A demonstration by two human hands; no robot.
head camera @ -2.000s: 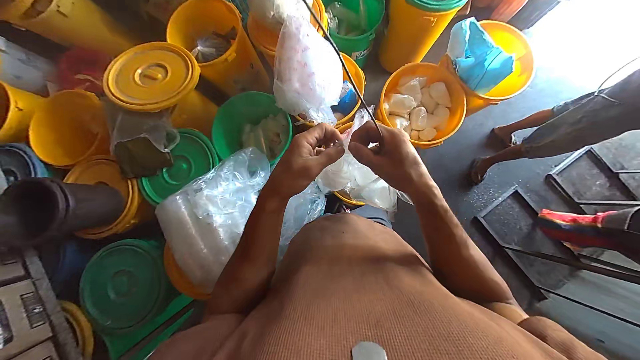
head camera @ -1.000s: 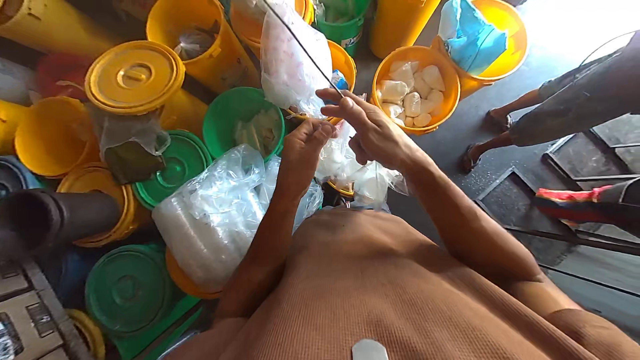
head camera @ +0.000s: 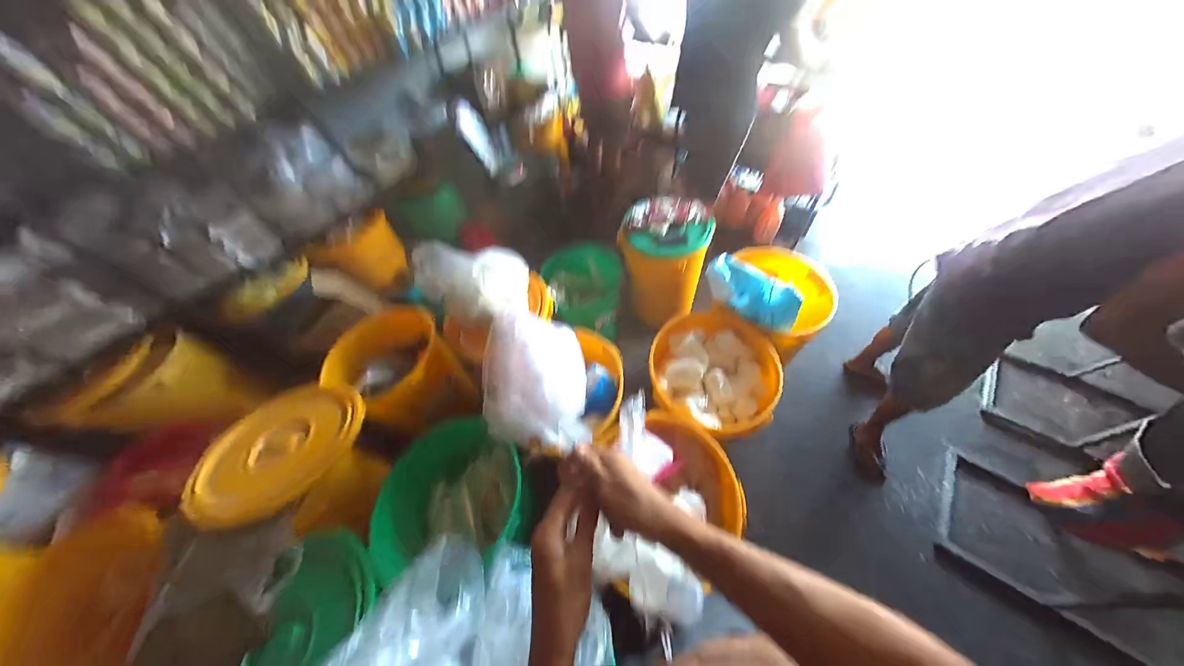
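Observation:
Both hands meet near the middle of the view, at the gathered lower end of a filled white plastic bag (head camera: 536, 377). My left hand (head camera: 566, 513) and my right hand (head camera: 618, 488) touch each other there, their fingers pinched together; blur hides exactly what each one grips. Just right of them, more white plastic bags (head camera: 652, 564) lie in and over an orange bucket (head camera: 726, 472). A green bucket (head camera: 393, 504) with bags in it stands to the left. Past the hands is an orange bucket of white lumps (head camera: 717, 375).
Clear plastic sheeting (head camera: 416, 610) lies low in view. A yellow lid (head camera: 276, 453) and a green lid (head camera: 319, 592) are at left. A blue bag (head camera: 757, 294) rests on a yellow bucket (head camera: 819, 324). People's legs stand at right, beside metal frames (head camera: 1045, 555), and at the top.
The view has swung upward and blurred. My hands, apart a second ago with a dark thin strand near them, have come together at the white bag's end.

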